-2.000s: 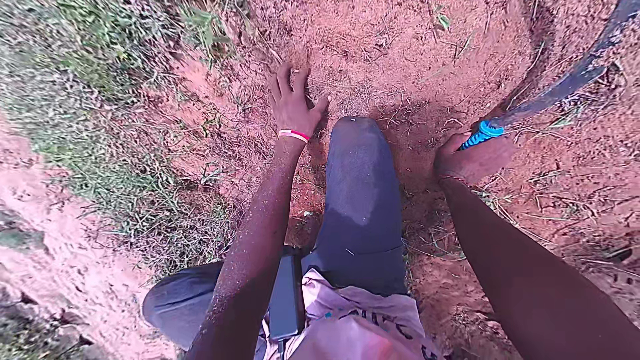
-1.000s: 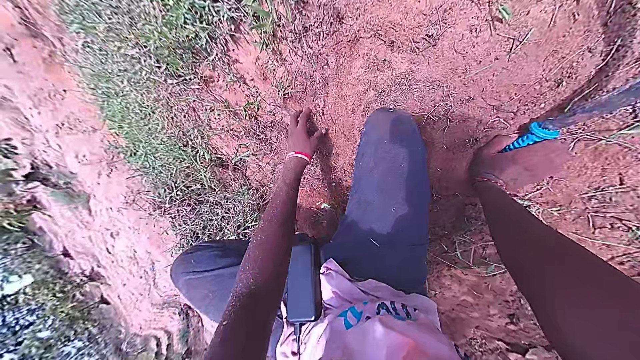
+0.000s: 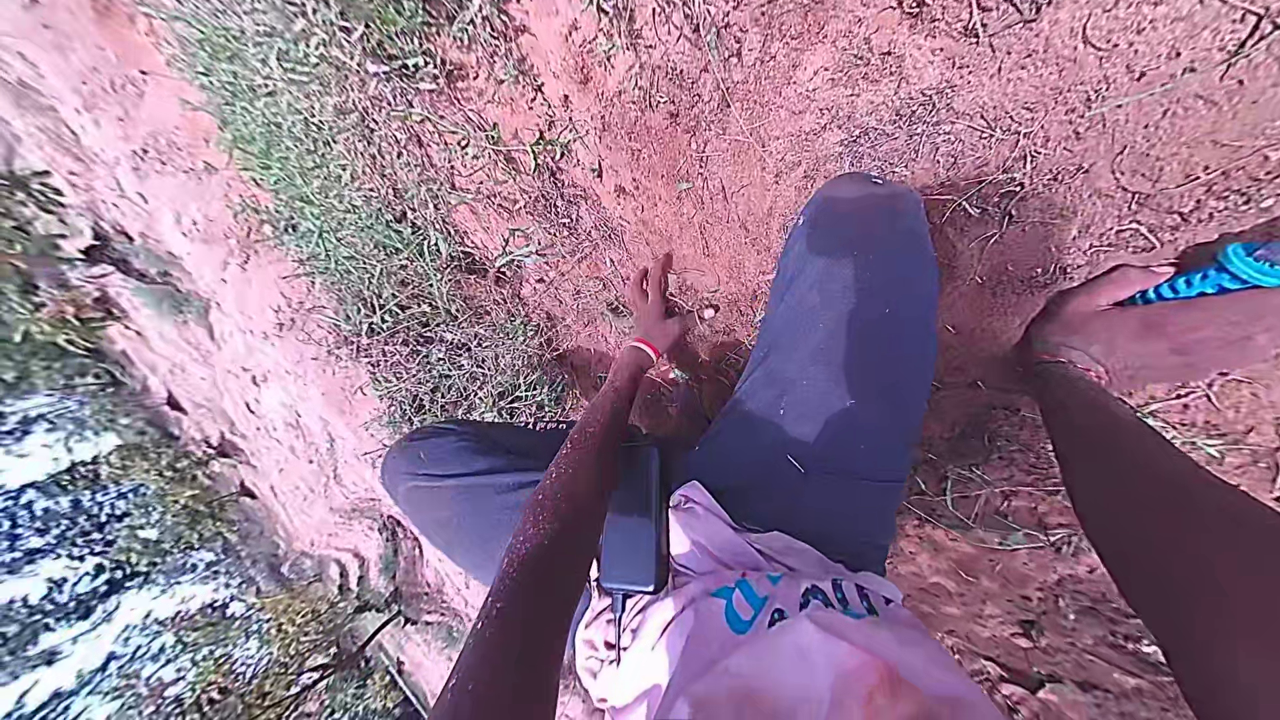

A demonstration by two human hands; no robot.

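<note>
My left hand (image 3: 660, 312), with a red and white wristband, is low over the reddish soil (image 3: 700, 220) between my legs, fingers apart; whether it touches the ground cannot be told. A small pale bit (image 3: 709, 313) lies beside its fingers. At the right, my right hand (image 3: 1090, 320) is at the ground by a bare foot (image 3: 1180, 345). Bright blue cord or strap (image 3: 1200, 285) runs over that foot from near my fingers; whether I grip it is unclear. A black device (image 3: 633, 520) with a cable hangs at my waist.
My bent legs in dark trousers (image 3: 830, 380) fill the middle. Green grass (image 3: 330, 180) grows at the left, with a pale dirt bank (image 3: 200, 280) beyond it. Shrubs (image 3: 150, 560) stand at the lower left. Dry twigs (image 3: 1000, 540) lie on the soil at the right.
My left hand has drawn back toward my body, from farther forward on the soil. The view has shifted, and the dark curved object at the right edge has left it.
</note>
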